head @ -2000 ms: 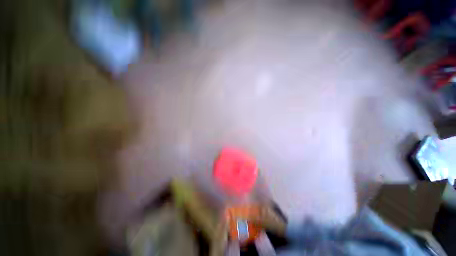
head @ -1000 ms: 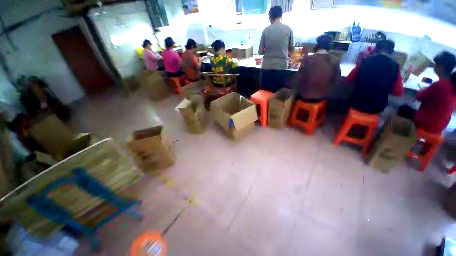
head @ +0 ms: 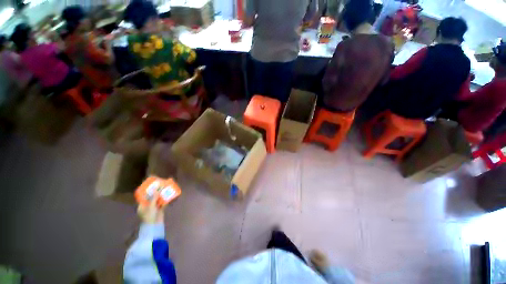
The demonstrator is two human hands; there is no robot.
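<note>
My left hand (head: 148, 212) is stretched out at the lower left. It is shut on a bright-orange item (head: 168, 192) with white patches. Blur hides whether this is one piece or two. The item is in front of an open brown carton (head: 110, 175). My right hand (head: 318, 259) is low, right of my pale clothing, small and blurred. I cannot tell whether it holds anything.
A large open carton (head: 252, 166) with grey-white contents is ahead. Orange stools (head: 263, 111), a narrow carton (head: 293, 130) and another carton (head: 435, 158) stand before the long table (head: 216, 37). Several people are along it. My dark shoe (head: 284, 243) is on tiled floor.
The view has moved closer to the cartons, stools and people. My left hand and sleeve have come into view with the orange item, which is higher in view. My right hand now shows too.
</note>
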